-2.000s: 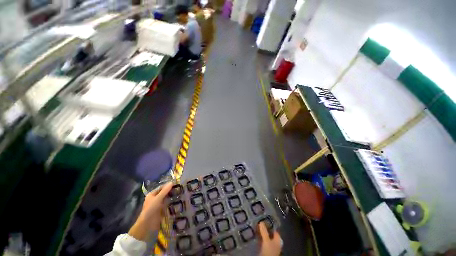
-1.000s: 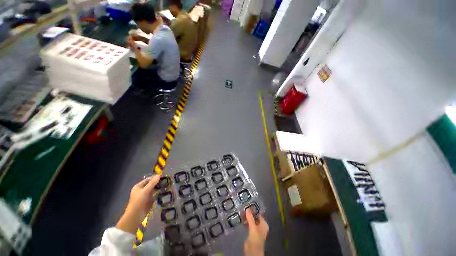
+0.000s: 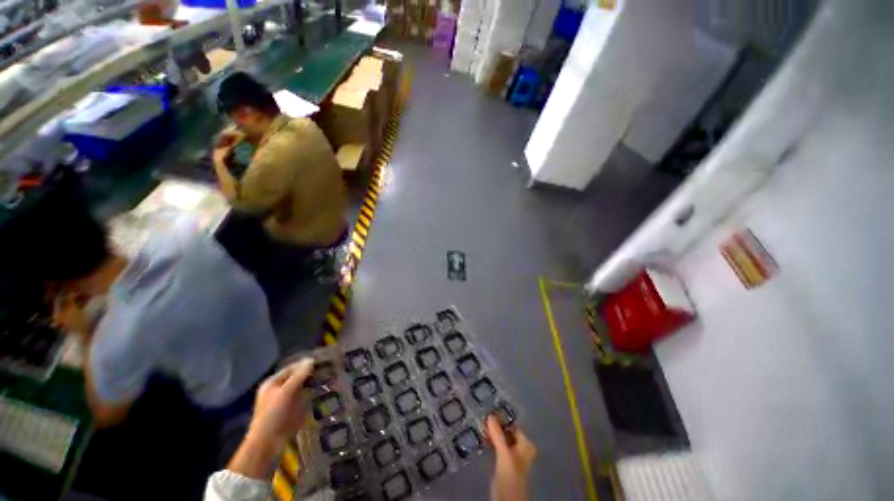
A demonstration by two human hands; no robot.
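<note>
A clear blister tray (image 3: 417,382) with rows of pockets is held out low in front of me, over the grey aisle floor. Black rounded-square frames (image 3: 407,400) sit in its pockets. My left hand (image 3: 279,399) grips the tray's left edge, thumb on top. My right hand (image 3: 510,452) grips the tray's right edge near a corner frame, thumb on top. The fingers under the tray are mostly hidden. The tray's near edge runs towards the bottom of the picture.
Two seated people, one in a light blue shirt (image 3: 186,311) and one in tan (image 3: 296,181), work at a green bench on the left. Black-and-yellow tape (image 3: 365,217) runs along the aisle. A red box (image 3: 642,313) stands by the right wall, a white pillar (image 3: 578,122) beyond.
The view has moved forward along the aisle. The seated people now appear nearer, and the white foam stack and right-hand bench have left view. Both hands still hold the tray.
</note>
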